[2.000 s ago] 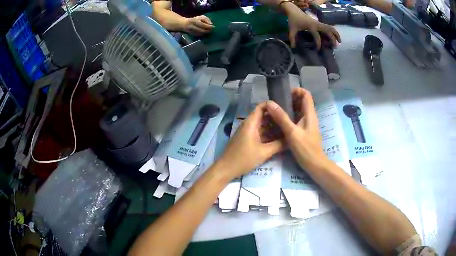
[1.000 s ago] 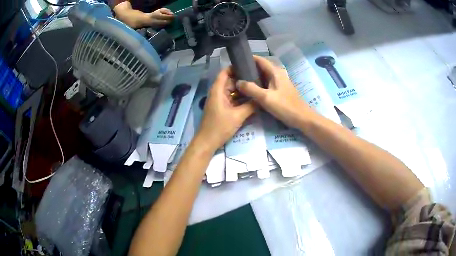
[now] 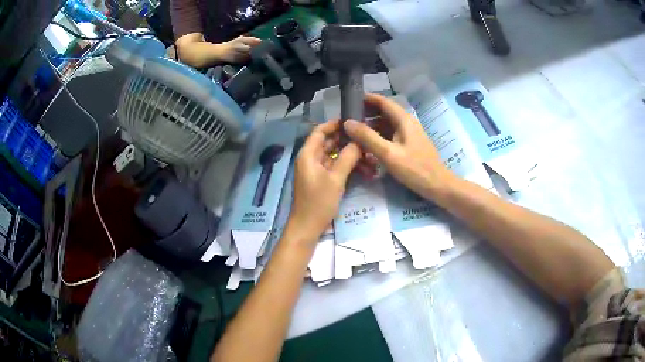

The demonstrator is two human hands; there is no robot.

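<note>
A dark grey handheld mini fan [image 3: 351, 67] stands upright in front of me, its head seen from the side and its handle pointing down. My left hand [image 3: 320, 170] and my right hand [image 3: 403, 145] both hold the lower handle, the right thumb lying against it. A small yellow spot shows between the fingers of my left hand. The handle's lower end is hidden by my fingers. Flat light blue and white retail boxes [image 3: 263, 180] lie spread beneath my hands, white tabs towards me. Another flat box [image 3: 482, 120] lies at the right.
A desk fan [image 3: 173, 113] stands at the left, with dark grey round parts [image 3: 173, 215] below it. Bubble wrap [image 3: 127, 307] lies lower left beside a white cable [image 3: 95, 177]. Other mini fans [image 3: 298, 46] and a person's hand [image 3: 240, 49] are behind. A fan [image 3: 489, 27] lies upper right.
The held fan has turned from its round grille face to a side view. Both hands still hold its handle. The view has shifted, and the other person's nearer hand remains at the back.
</note>
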